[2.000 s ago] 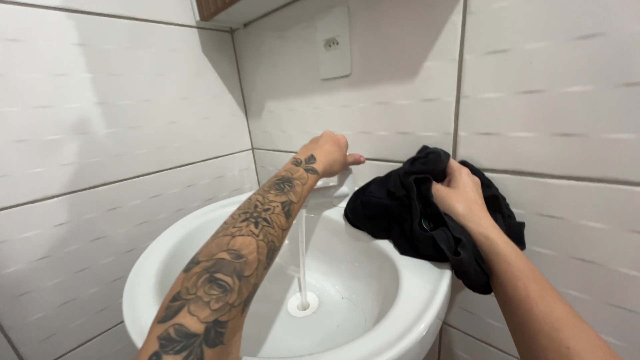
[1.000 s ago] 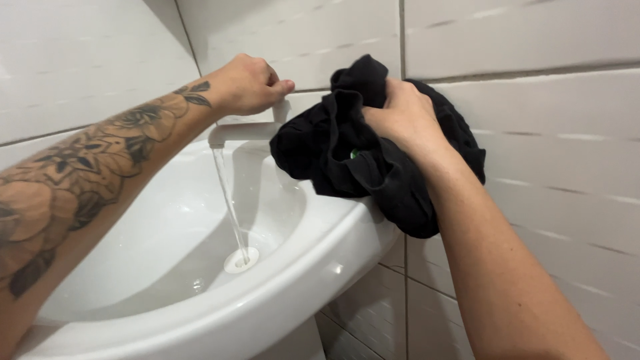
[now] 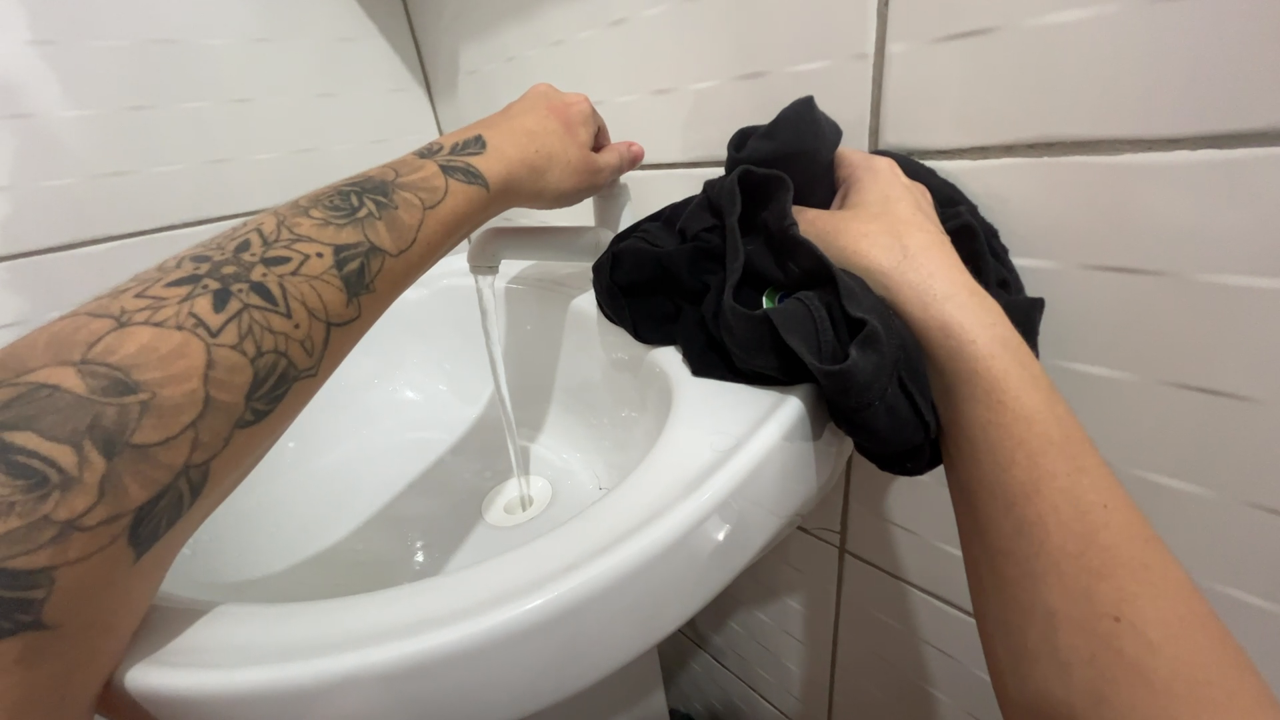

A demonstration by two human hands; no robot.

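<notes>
My left hand [image 3: 565,150], at the end of a tattooed forearm, is curled over the top of a white faucet [image 3: 540,245]; the handle is hidden under it. Water runs from the spout in a thin stream onto the white drain fitting [image 3: 517,500] of the washbasin [image 3: 440,620]. My right hand [image 3: 880,215] grips a bunched black cloth [image 3: 700,270], which looks like a garment, at the basin's back right corner. The cloth rests on the rim and hangs over its side. A small green mark shows in its folds.
White tiled walls [image 3: 1130,230] with dark joints stand close behind the basin and to its right. Part of the basin's white pedestal [image 3: 620,690] shows below the rim.
The view has shifted closer to the basin and to the right since two seconds ago. My hands keep their places at the faucet and on the cloth, and the water keeps running.
</notes>
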